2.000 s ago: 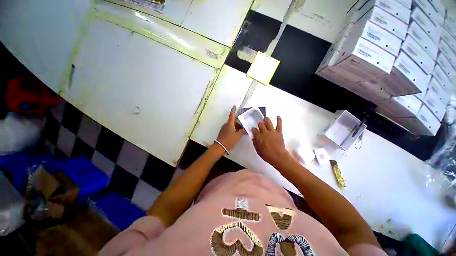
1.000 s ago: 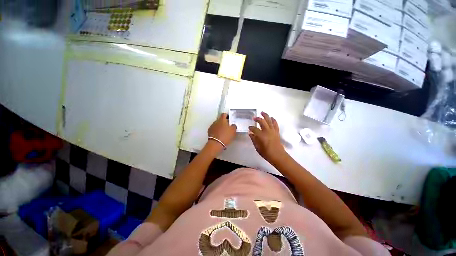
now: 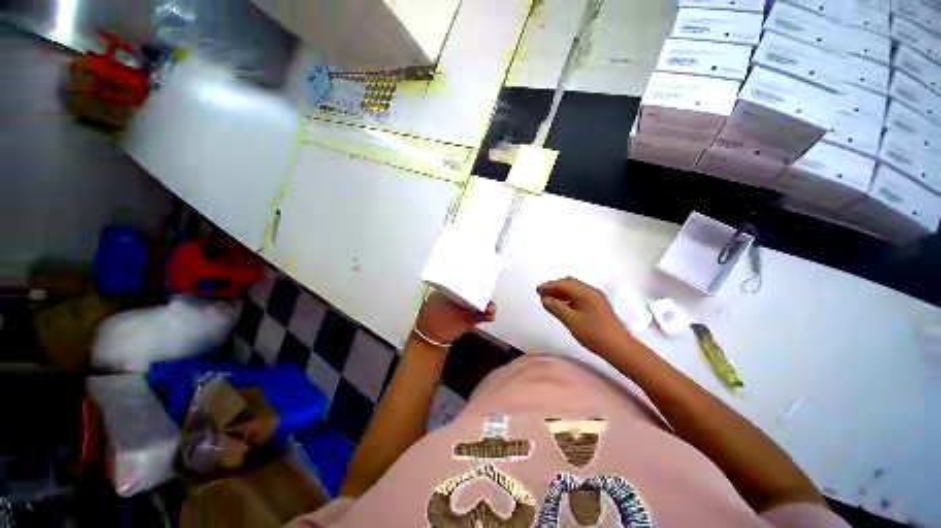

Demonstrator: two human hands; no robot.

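My left hand [image 3: 444, 316] holds a white retail box [image 3: 464, 270] from below, tilted over the bench's front edge. The box looks closed. My right hand [image 3: 580, 311] is to its right, apart from it, with fingers curled; whether something tiny is at the fingertips cannot be told. An open white box base [image 3: 706, 254] with a dark cable loop at its right side lies further right. A small white block [image 3: 669, 317] and a yellow utility knife [image 3: 716, 357] lie in front of it.
A yellow-edged card [image 3: 531, 168] lies behind the held box. Tall stacks of white boxes [image 3: 795, 98] stand at the back right. A sheet of gold seal stickers [image 3: 378, 96] lies at the back left. Bags and blue items [image 3: 248, 387] are on the checkered floor.
The box, earlier showing an open pale inside between both hands, now shows a white outer face in my left hand, nearer the bench edge. My right hand has let go of it. The view has swung left.
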